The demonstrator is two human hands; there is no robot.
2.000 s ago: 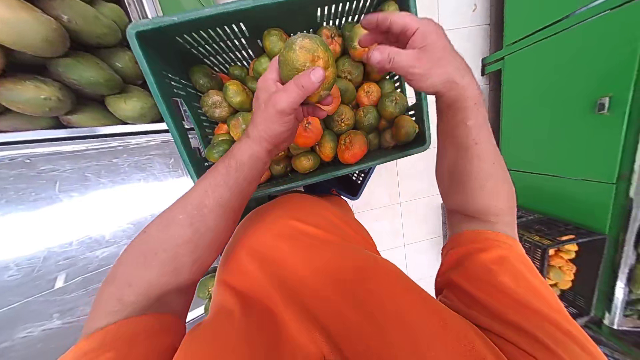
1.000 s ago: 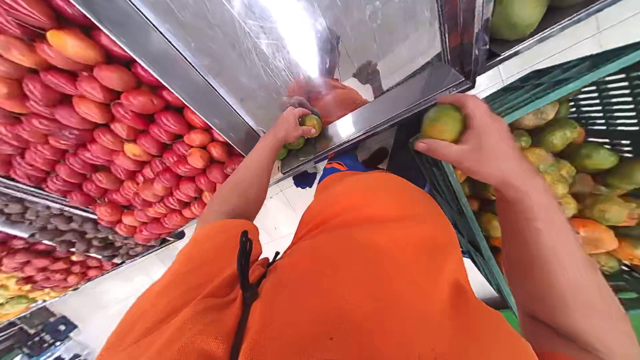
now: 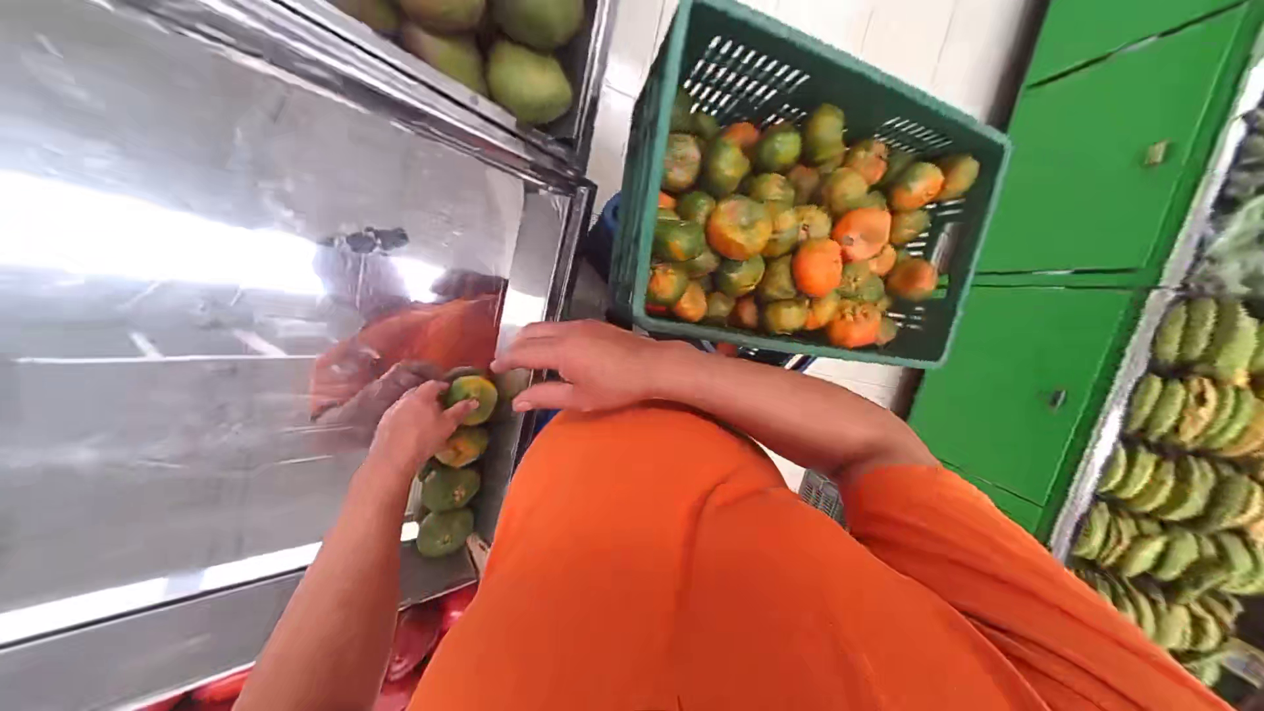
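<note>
My left hand [image 3: 420,427] has its fingers on a green-orange mandarin [image 3: 473,399] at the end of a row along the front edge of a metal display bin [image 3: 247,425]. Below it in the row lie another mandarin [image 3: 462,446] and two greener ones [image 3: 444,531]. My right hand [image 3: 583,367] reaches over the bin's front edge, fingers apart, close to the same end of the row. Part of a further green fruit shows by its fingertips; whether the hand touches it I cannot tell. A green plastic crate [image 3: 839,351] full of mandarins [image 3: 740,228] stands beyond my right forearm.
Large green mangoes [image 3: 528,82] fill the neighbouring bin, behind a metal divider [image 3: 425,104]. Green cabinet doors [image 3: 1052,375] stand at the right, beside rows of bananas [image 3: 1200,405]. Red fruit [image 3: 420,632] lies below the metal bin. White floor tiles [image 3: 913,39] show behind the crate.
One second ago my right hand held a mandarin out over the crate's side; now it is at the bin's edge beside my left hand. The view has swung round.
</note>
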